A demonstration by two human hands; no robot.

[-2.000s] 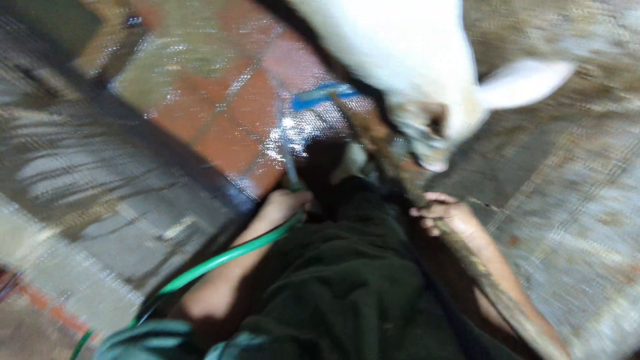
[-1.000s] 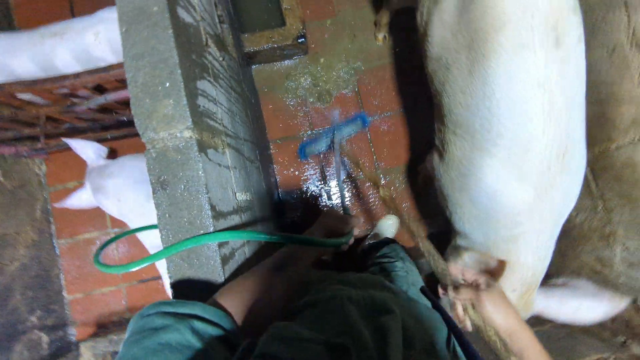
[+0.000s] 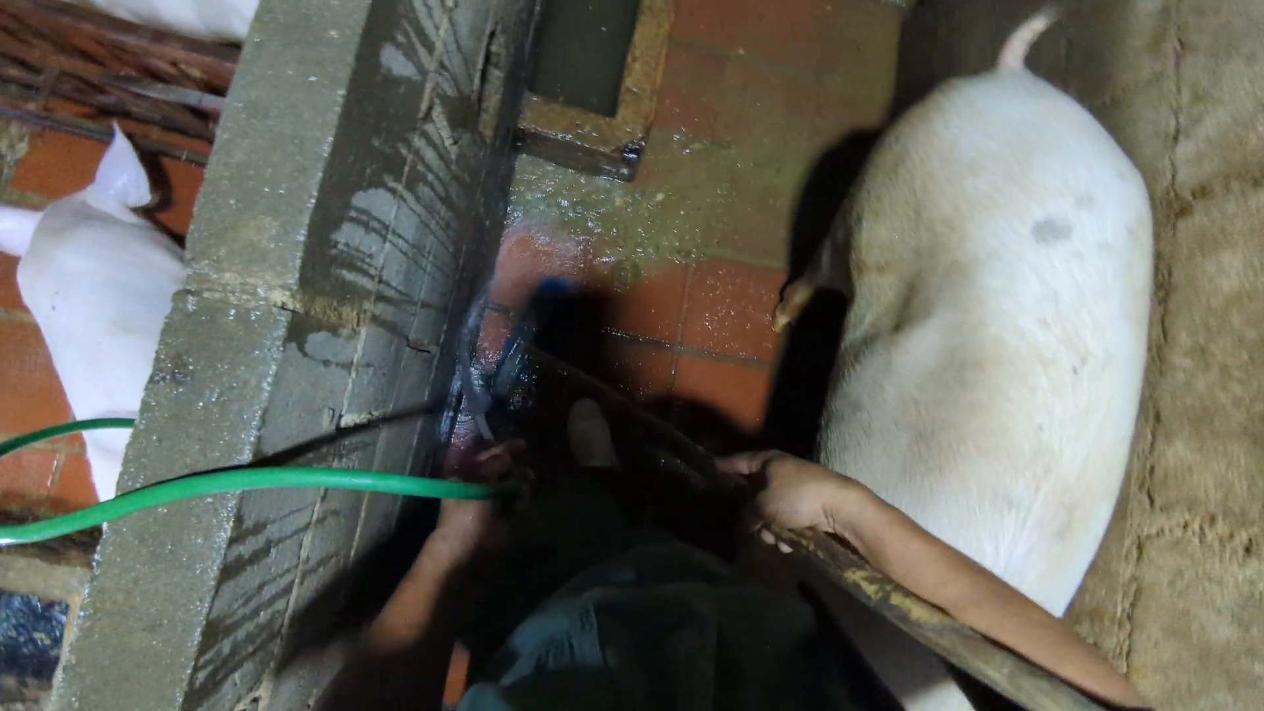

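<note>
My left hand (image 3: 489,469), partly in shadow, is closed on the end of a green hose (image 3: 286,480) that crosses the low wall. A stream of water (image 3: 476,390) runs from it along the foot of the wall. My right hand (image 3: 795,492) grips a long wooden handle (image 3: 908,607), which slants from the lower right toward a blue broom or brush head (image 3: 513,360) on the wet tiled floor. The head lies in shadow beside the wall, its outline unclear. A large white pig (image 3: 1007,326) stands close to the right of my right hand.
The wet block wall (image 3: 222,326) runs along my left. Beyond it are another white pig (image 3: 99,267) and a bar-like barrier (image 3: 109,79). A concrete-edged trough or basin (image 3: 583,118) sits ahead against the wall. Wet red tiles (image 3: 726,306) lie ahead; a rough wall or floor surface (image 3: 1205,395) borders the right.
The blue head has moved left, close to the wall, and the water now falls by the wall's foot. Both hands keep hold of the hose and handle. The view has shifted.
</note>
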